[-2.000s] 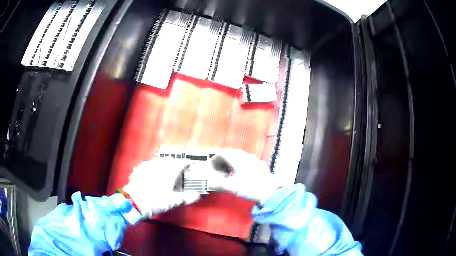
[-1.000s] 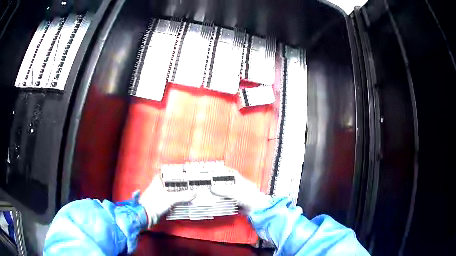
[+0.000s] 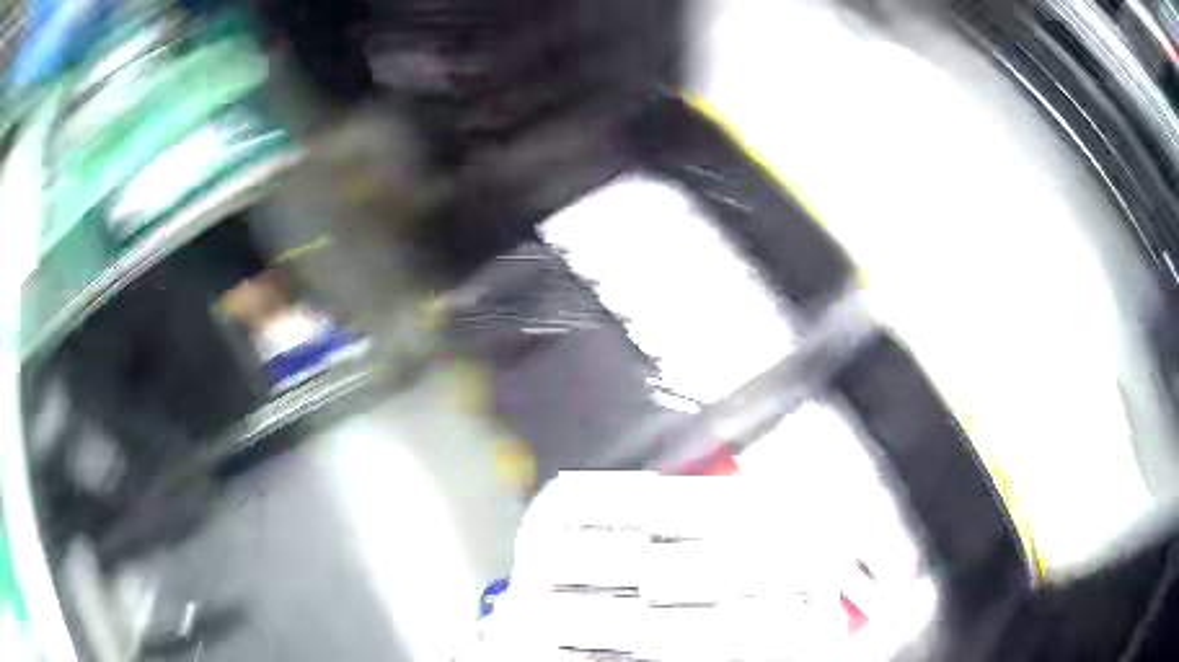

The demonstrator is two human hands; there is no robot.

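The view is strongly blurred and overexposed. A bright white stack of what look like finned heatsinks (image 3: 659,556), with thin dark gaps between its layers, is close to the camera at the bottom centre. White shapes against its right side may be a glove or more heatsinks; I cannot tell which. Neither my left hand nor my right hand can be made out clearly, so their hold on the stack cannot be seen.
Another bright white block (image 3: 679,291) lies in a dark area beyond the stack. Blurred green-topped shelving (image 3: 142,168) is at upper left. A yellow line (image 3: 789,181) edges a wide white surface (image 3: 970,220) on the right. Small red patches show beside the stack.
The view has swung away from the red-lined black tote. The finned stack, earlier held between both gloved hands over the liner, now appears larger and nearer at the bottom; blue sleeves are no longer distinct.
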